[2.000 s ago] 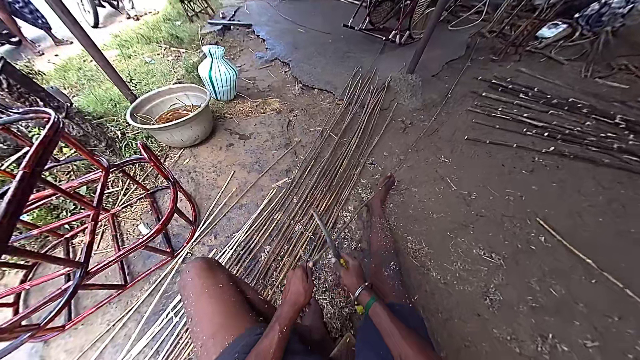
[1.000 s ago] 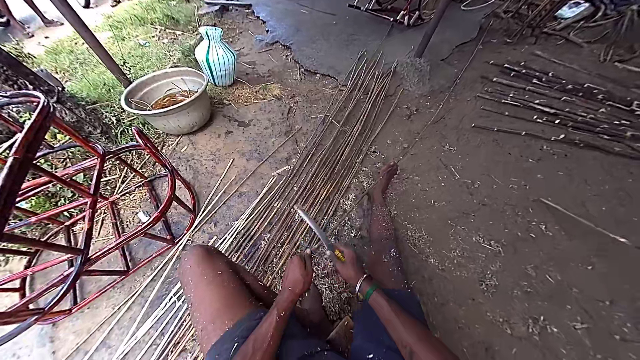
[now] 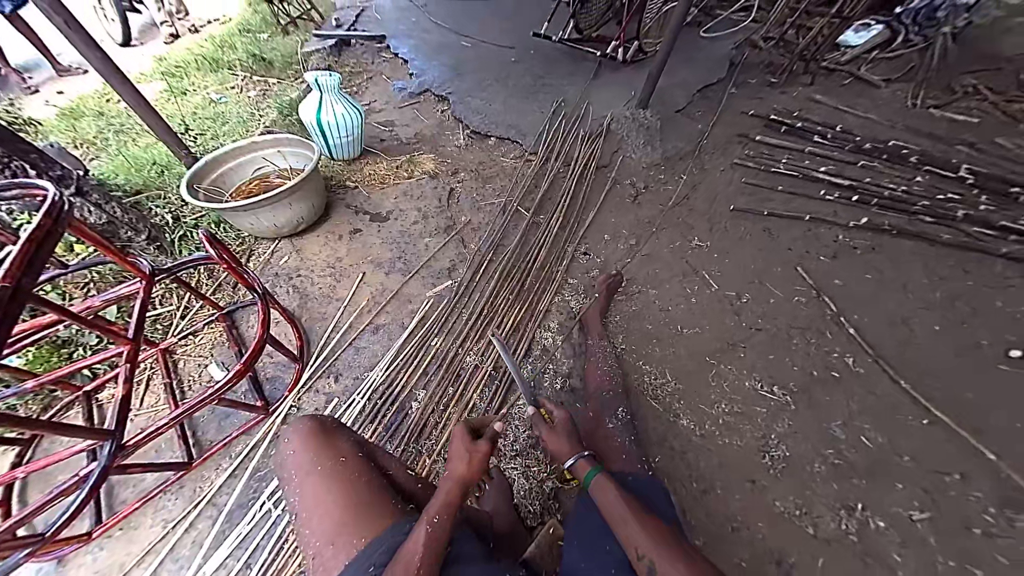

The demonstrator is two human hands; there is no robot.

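My right hand (image 3: 554, 432) is closed round the yellow-marked handle of a knife (image 3: 514, 370), whose curved blade points up and to the left. Beside it, a little lower left, my left hand (image 3: 472, 450) grips a thin cane (image 3: 552, 352) that runs up toward my outstretched foot. Under and beyond both hands lies a long bundle of thin canes (image 3: 512, 264), brown at the far part and paler near my knee. Pale shavings (image 3: 532, 480) cover the ground between my legs. Whether the blade touches the cane cannot be told.
Red-brown chair frames (image 3: 144, 352) stand at the left. Behind them are a plastic basin (image 3: 264, 216) holding coiled strips and a striped pot (image 3: 332, 120). Dark sticks (image 3: 880, 176) lie at the right, with a single stick (image 3: 904, 376) nearer. A post (image 3: 664, 56) rises at the back.
The knife in my right hand has tilted from pointing more to the left to a steeper angle than a second ago. My left hand stays close beside it.
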